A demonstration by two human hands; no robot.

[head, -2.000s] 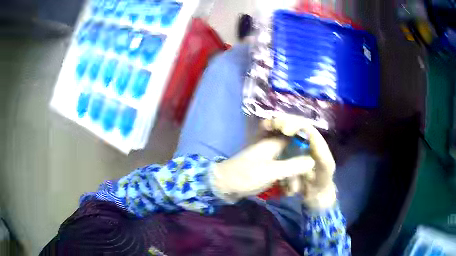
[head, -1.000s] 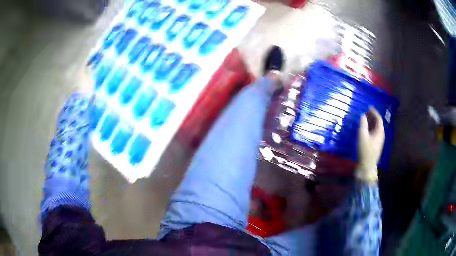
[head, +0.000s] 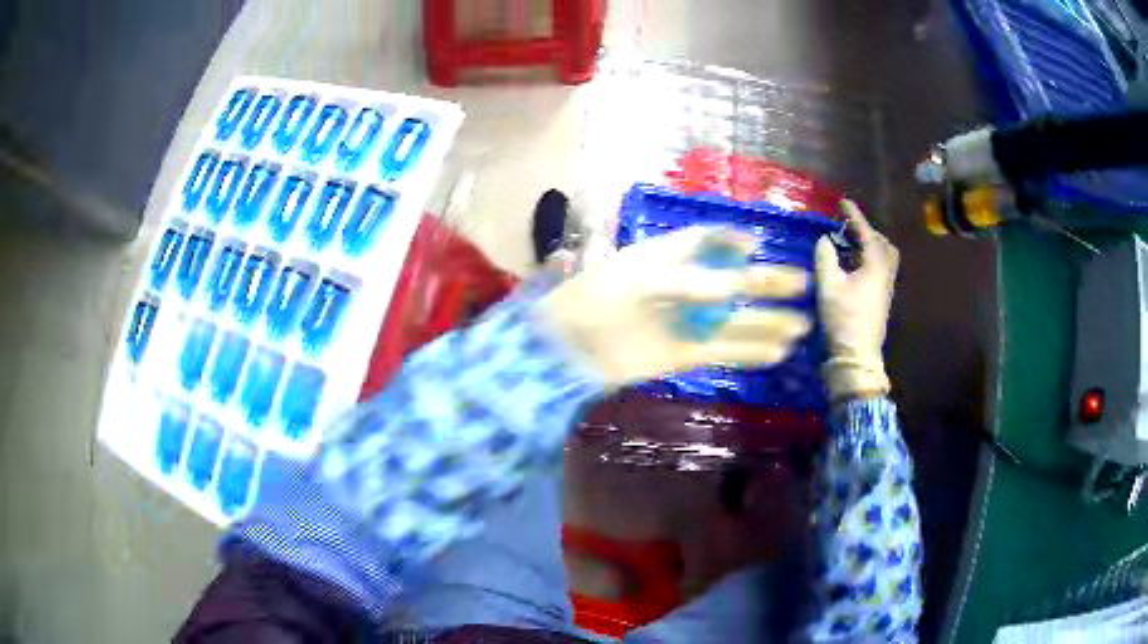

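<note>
My left hand (head: 674, 302), gloved and blurred, is over the blue parts tray (head: 705, 211), with its fingers spread. It holds a clear-blue housing (head: 705, 317) against its fingers. My right hand (head: 859, 289), gloved, is at the right side of the same tray, with thumb and fingers pinched around a small dark piece (head: 846, 252). What that piece is cannot be told. The white blister tray (head: 120, 428) at the left holds rows of blue units; the upper rows show dark outlines, the lower ones look paler. One pocket near its left edge holds no unit.
A nozzle with yellow-orange parts (head: 967, 208) hangs at the right on a black hose (head: 1083, 141). A grey control box (head: 1114, 340) with a lit red switch stands on the green bench (head: 1035, 503). Red stools (head: 510, 57) stand at the top and under the trays. Clear plastic trays (head: 642, 440) lie under the blue tray.
My left hand has moved from the white tray's left side to above the blue tray, now with a housing. My right hand stays at the blue tray's right side. The view has shifted.
</note>
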